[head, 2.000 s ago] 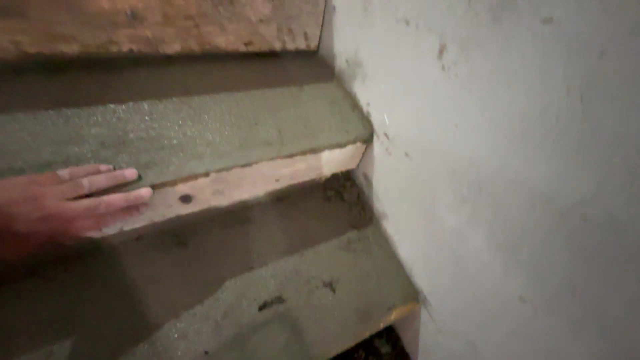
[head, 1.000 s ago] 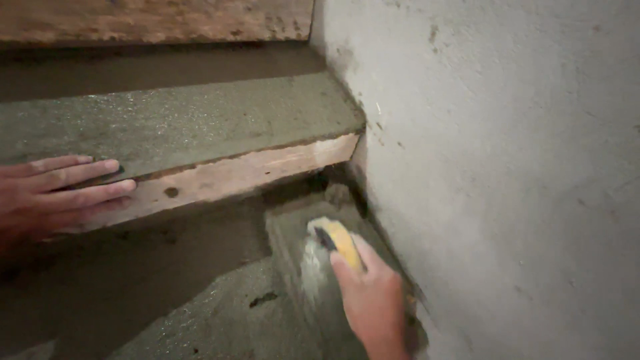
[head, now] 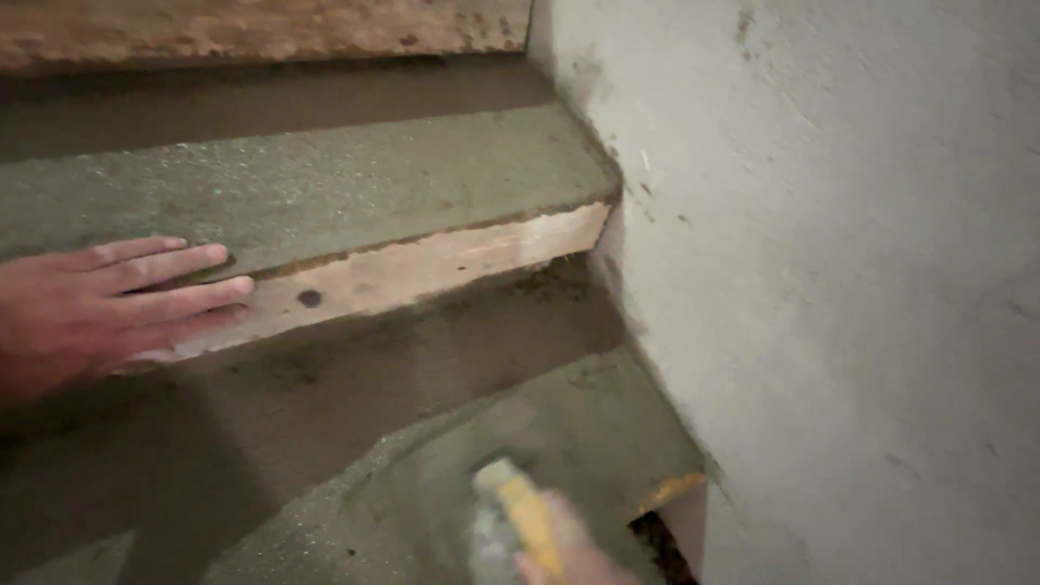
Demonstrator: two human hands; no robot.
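Observation:
My left hand (head: 134, 305) rests with fingers spread on the front edge of the upper concrete step (head: 349, 179), partly over the wooden form board (head: 431, 260) along that edge. At the bottom, my right hand (head: 573, 540) is shut on the yellow handle of a trowel or float (head: 528, 516). The tool is over the lower step's wet grey concrete (head: 585, 414). Its blade is blurred and partly cut off by the frame's lower edge.
A grey plastered wall (head: 829, 284) with splatters borders the steps on the right. Another wooden board (head: 268, 28) crosses the top left. A dark gap (head: 665, 546) lies beside the lower step's front edge near the wall.
My right hand and the tool, out of view at first, appear near the inner corner of the lower step, then move toward its front edge. My left hand stays on the upper step's edge.

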